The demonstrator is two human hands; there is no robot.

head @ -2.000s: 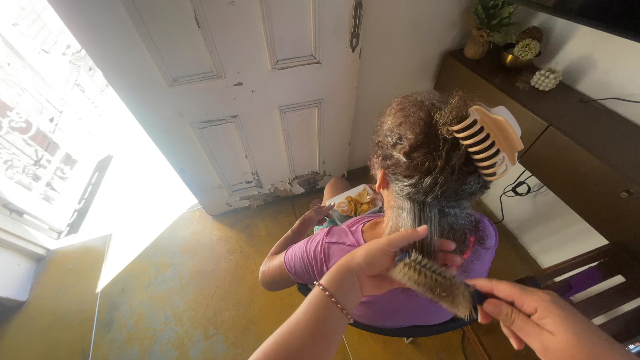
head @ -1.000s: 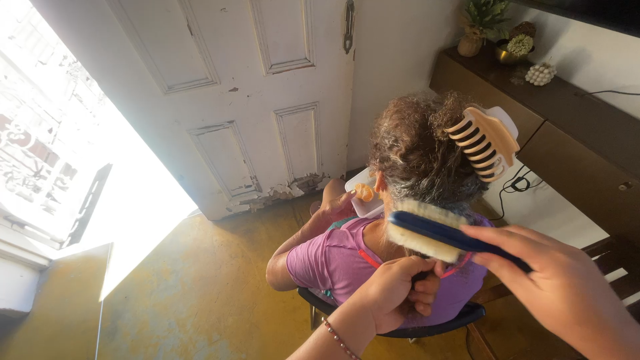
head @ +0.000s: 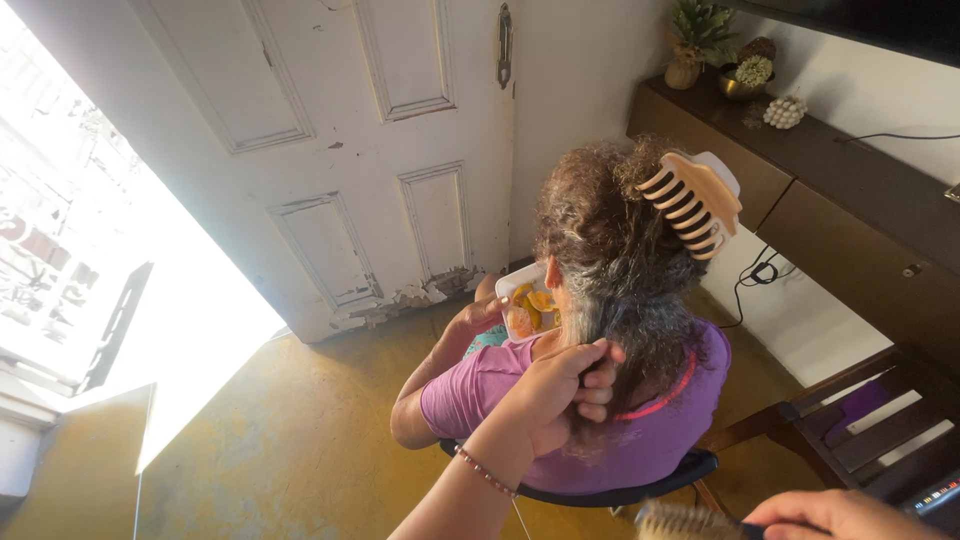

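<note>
My left hand [head: 562,386], with a beaded bracelet at the wrist, grips a lock of hair at the nape of a seated person in a purple shirt [head: 622,465]. At the bottom right edge my right hand [head: 817,514] holds a hairbrush [head: 686,521] with pale bristles, apart from the hair and partly cut off by the frame. A large peach claw clip [head: 697,199] holds the upper hair [head: 592,202] on the head's right side. The seated person's hand [head: 480,315] is at a white tray [head: 514,281] of peeled fruit [head: 534,304].
A white panelled door [head: 330,165] with peeling paint stands ahead, beside a bright doorway at left. A dark wall cabinet [head: 847,217] bearing a plant [head: 697,37] and ornaments runs along the right. Below are a cable [head: 761,274] and a slatted wooden chair [head: 855,420].
My right hand has moved the brush from the hair down to the lower right. My left hand, with fingers spread two seconds ago, is now closed around a lock.
</note>
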